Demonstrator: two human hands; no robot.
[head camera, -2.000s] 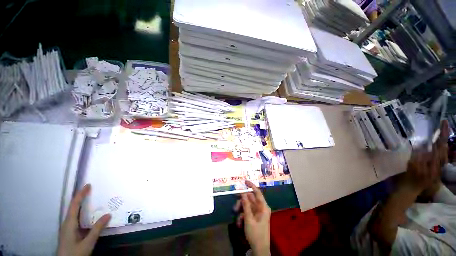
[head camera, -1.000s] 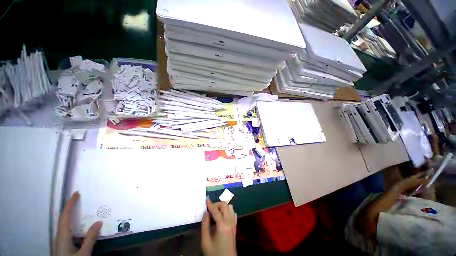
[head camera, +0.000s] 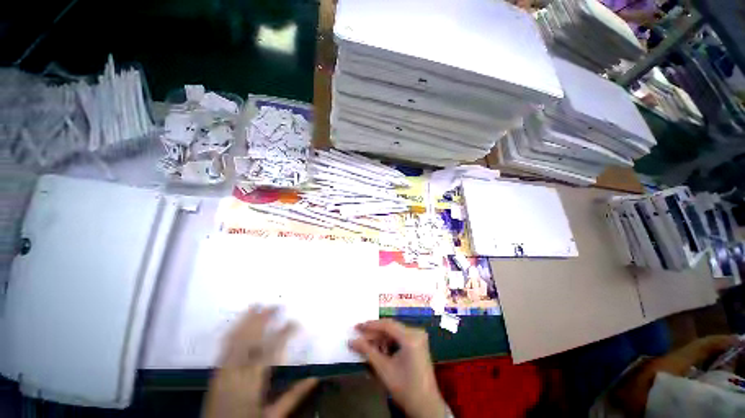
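A flat white housing (head camera: 318, 277) lies in front of me on the bench. My left hand (head camera: 249, 359) is blurred over its lower part, thumb spread away from the fingers, with nothing visible in it. My right hand (head camera: 400, 355) is at the housing's lower right edge, thumb and fingertips close together; whether they pinch a small piece is too unclear to tell. The housing's dark round spot and dot patch do not show. Thin white sticks (head camera: 351, 196) lie fanned beyond the housing. A small white piece (head camera: 449, 322) lies right of my right hand.
Leaning housings (head camera: 82, 286) stand at left. Bins of small fittings (head camera: 196, 147) and upright sticks (head camera: 118, 106) are behind. A tall housing stack (head camera: 433, 106) rises beyond. Another housing (head camera: 519, 220) lies near cardboard (head camera: 564, 302), with framed units (head camera: 658, 224) beyond it. A person's arm (head camera: 686, 363) is at lower right.
My left hand has moved off the housing's left edge to the right, over its lower part. My right hand remains by the lower right edge. The view has shifted left.
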